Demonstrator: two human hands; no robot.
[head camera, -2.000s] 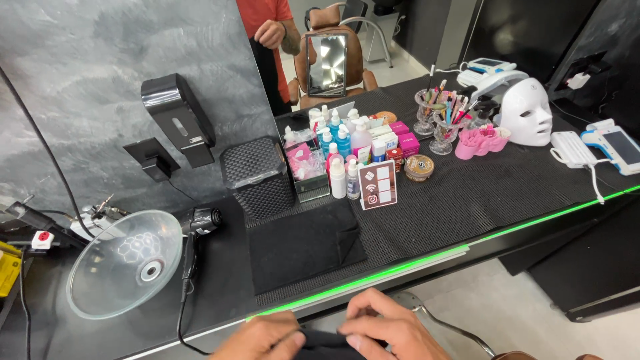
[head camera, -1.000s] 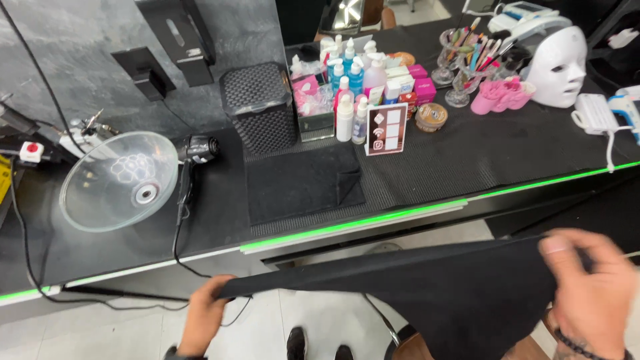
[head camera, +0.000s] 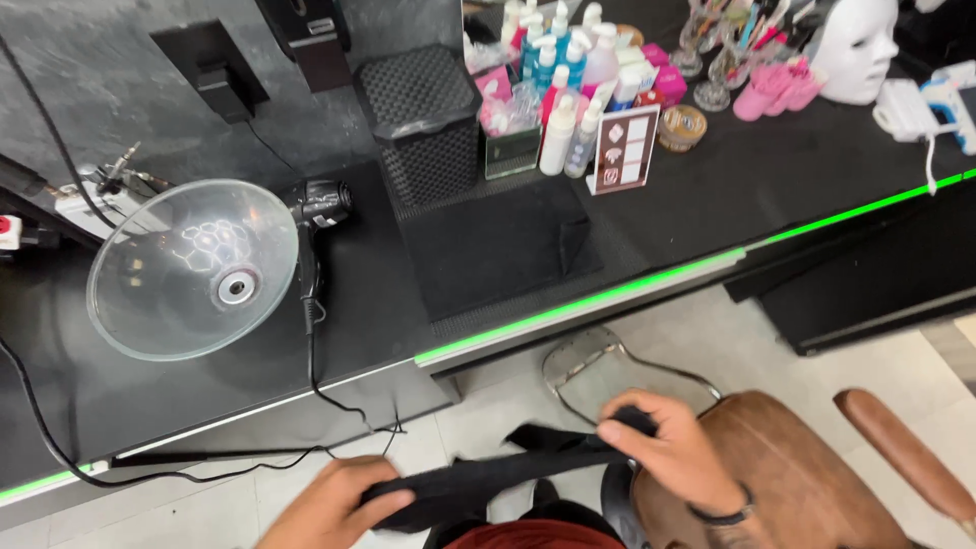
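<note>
A black cloth (head camera: 496, 476) hangs in the air in front of the counter, gathered into a narrow strip between my two hands. My left hand (head camera: 343, 496) grips its left end. My right hand (head camera: 663, 442), with a dark bracelet at the wrist, pinches the bunched right end beside the brown chair seat. Another black cloth (head camera: 496, 244) lies flat on the counter, one corner turned over. A black hair dryer (head camera: 320, 204) rests between that cloth and the round glass basin (head camera: 191, 305).
Pump bottles (head camera: 560, 137), a small sign stand (head camera: 625, 149), a lidded woven-look bin (head camera: 427, 122) and a white mannequin mask (head camera: 854, 49) stand on the counter (head camera: 686, 198). A brown padded chair (head camera: 770, 473) is at the lower right. The dryer's cord hangs over the counter edge.
The black cloth, stretched wide between my hands a second ago, is now gathered into a shorter strip. My hands have come closer together. The view has tilted down.
</note>
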